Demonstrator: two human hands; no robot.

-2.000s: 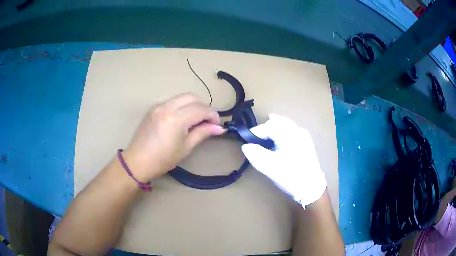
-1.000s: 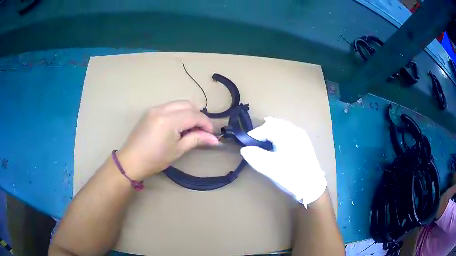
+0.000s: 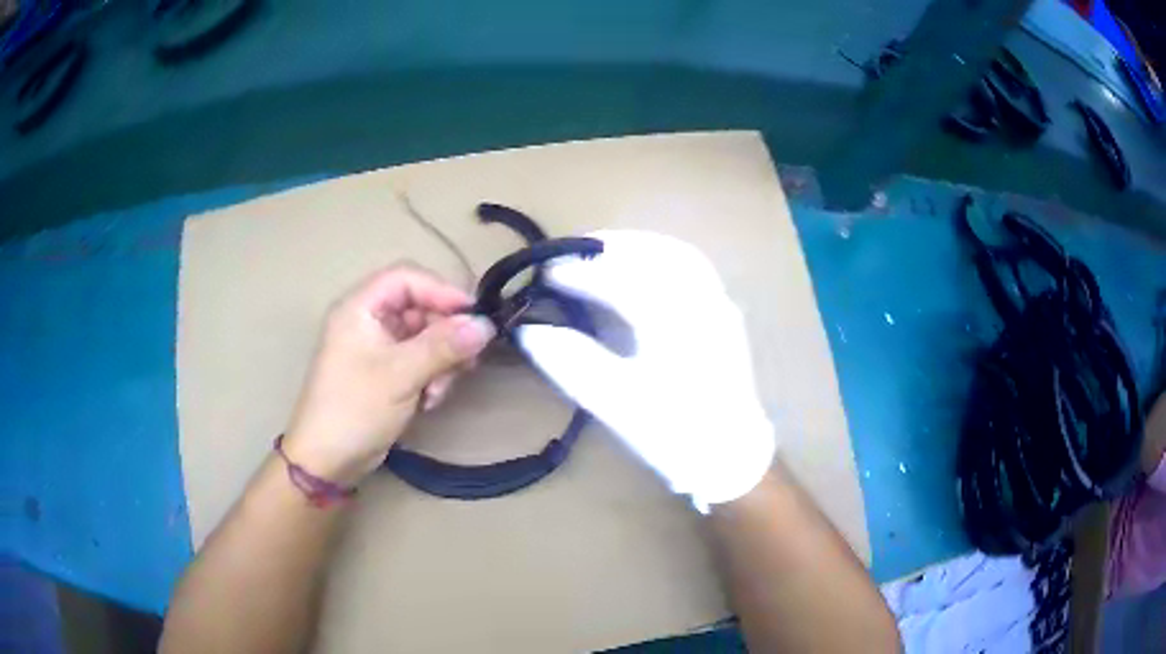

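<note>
A black headband (image 3: 473, 478) lies on the tan cardboard work mat (image 3: 512, 575). At its far end are two black C-shaped yokes; the upper one (image 3: 524, 257) is raised and tilted at my fingers, the other (image 3: 509, 220) shows behind it. My bare left hand (image 3: 396, 351) pinches the near end of the raised yoke between thumb and fingers. My gloved right hand (image 3: 652, 358) holds the yoke and headband end, mostly hiding the joint. A thin wire (image 3: 439, 238) sticks out up and left past my left fingertips.
A tangled headband pile (image 3: 1049, 409) lies on the blue-green bench (image 3: 895, 319) at right. A green post (image 3: 895, 115) stands at the back right. Separate black headband assemblies (image 3: 1010, 96) lie on the green strip ahead. Part of a person in pink (image 3: 1135, 543) shows at the right edge.
The yoke in my right hand has been turned and raised, its curve now upward. Both hands have moved left and slightly up with the headband end. The camera view has shifted.
</note>
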